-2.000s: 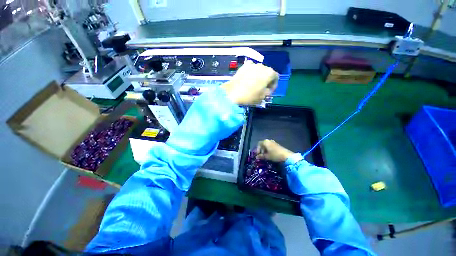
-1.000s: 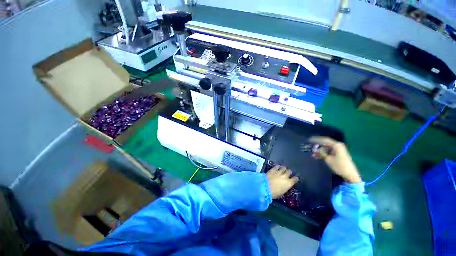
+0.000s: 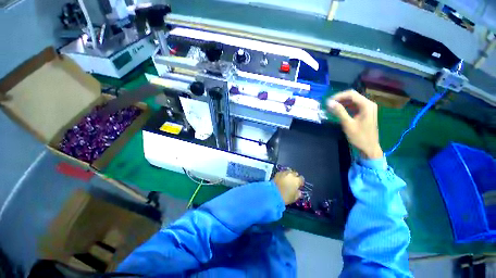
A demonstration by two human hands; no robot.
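Note:
Several small dark purple parts sit spaced along the pale feed rail of the white machine. My right hand is raised beside the rail's right end, thumb and fingertips close together; blur hides whether they hold a part. My left hand is down at the left side of the black tray, fingers curled at the purple parts. Thin leads show beside its fingertips, but its grip is partly hidden.
An open cardboard carton of purple parts stands left of the machine. A blue cord runs from my right wrist to a grey box. A blue bin is at the far right. Another machine stands upper left.
My right hand has moved from over the tray up to the rail's right end. My left hand stays at the tray's left side. The camera view has shifted.

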